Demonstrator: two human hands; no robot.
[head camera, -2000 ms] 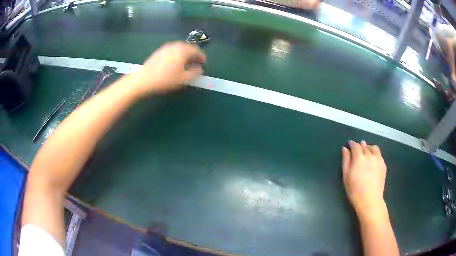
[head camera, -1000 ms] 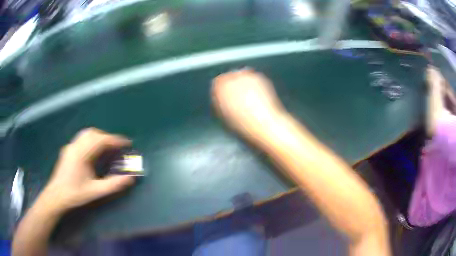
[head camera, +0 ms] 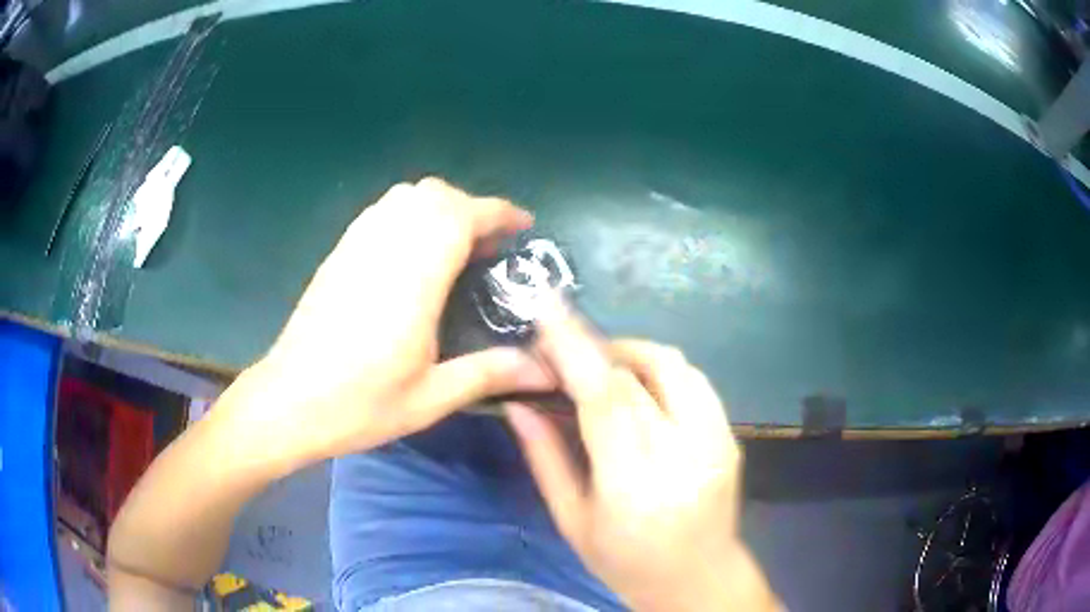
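Note:
A black unit with a shiny silver, ring-like face [head camera: 527, 277] is held just above the near edge of the dark green workbench [head camera: 395, 108]. My left hand [head camera: 400, 317] grips it from the left, with the thumb on the near side and fingers on the far side. My right hand [head camera: 634, 460] is at its near right side, slightly blurred, with a fingertip at the silver face. Whether the right hand holds any part is hidden.
A torn white scrap [head camera: 155, 206] and a wrinkled clear tape strip [head camera: 117, 227] lie at the left. A white dividing strip [head camera: 825, 42] crosses the far side. A red bin [head camera: 102, 448] is below the bench at left. A purple sleeve [head camera: 1058, 568] shows at lower right.
The view has turned down and left. My left hand has brought the unit to the middle, near the bench edge. My right hand has come from the bench to the unit.

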